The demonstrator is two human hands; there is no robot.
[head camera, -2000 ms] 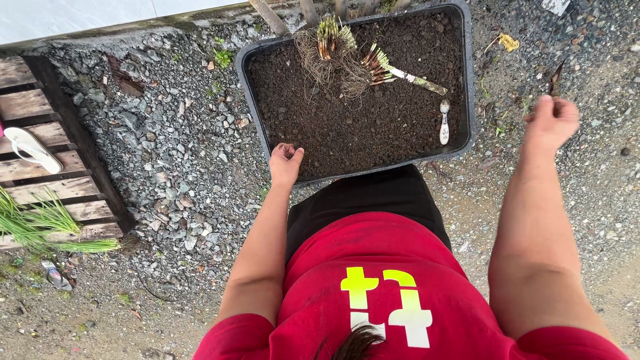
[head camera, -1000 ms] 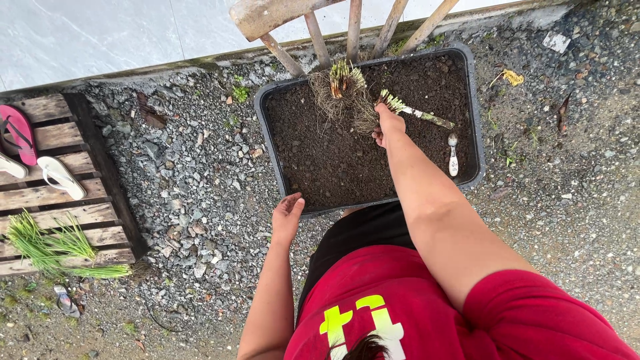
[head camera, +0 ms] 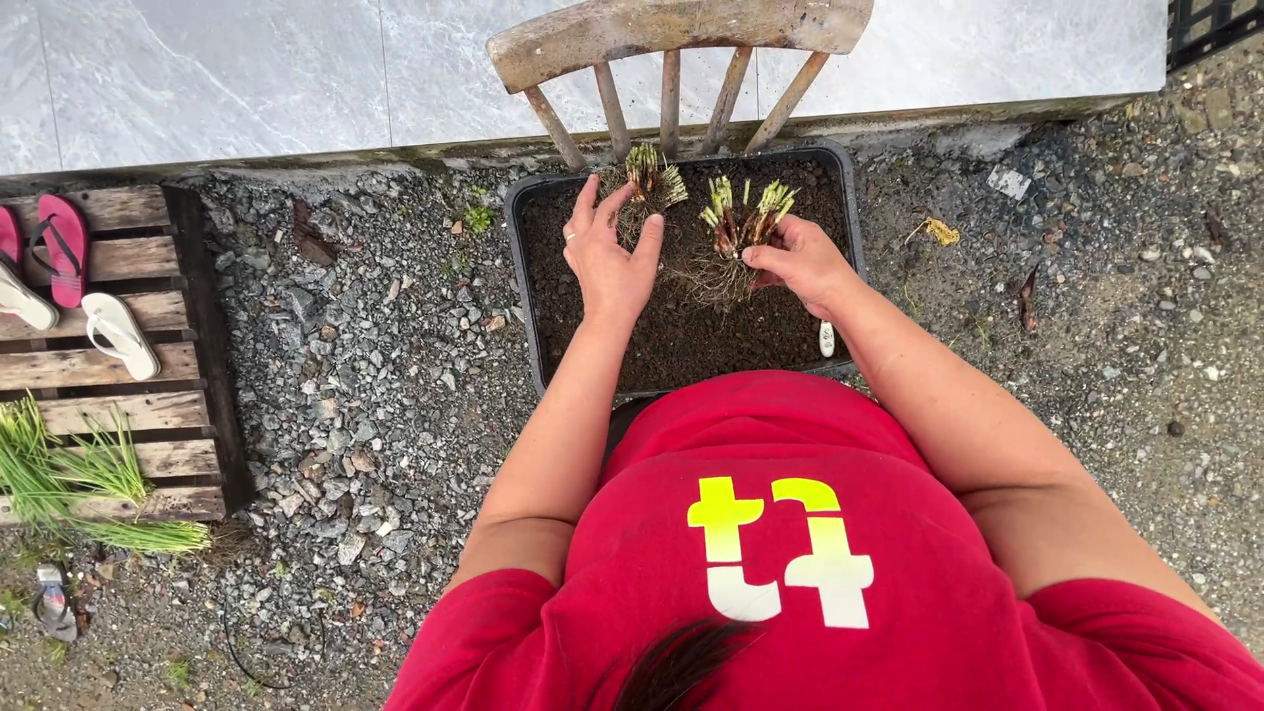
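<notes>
My right hand grips a clump of cut green stems with bare roots above the dark soil. Beside it, my left hand has its fingers spread at a second rooted clump near the far edge; whether the fingers touch it I cannot tell. Both are over a black plastic tub filled with soil. A small white handle of a utensil shows at the tub's right side, partly hidden by my right forearm.
A wooden chair back stands behind the tub by a grey tiled ledge. On the left, a wooden pallet bears flip-flops and cut green leaves. Gravel surrounds the tub.
My right hand has come in from the tub's right side and lifted a rooted clump from the soil. My left hand has moved from the near rim to the other clump.
</notes>
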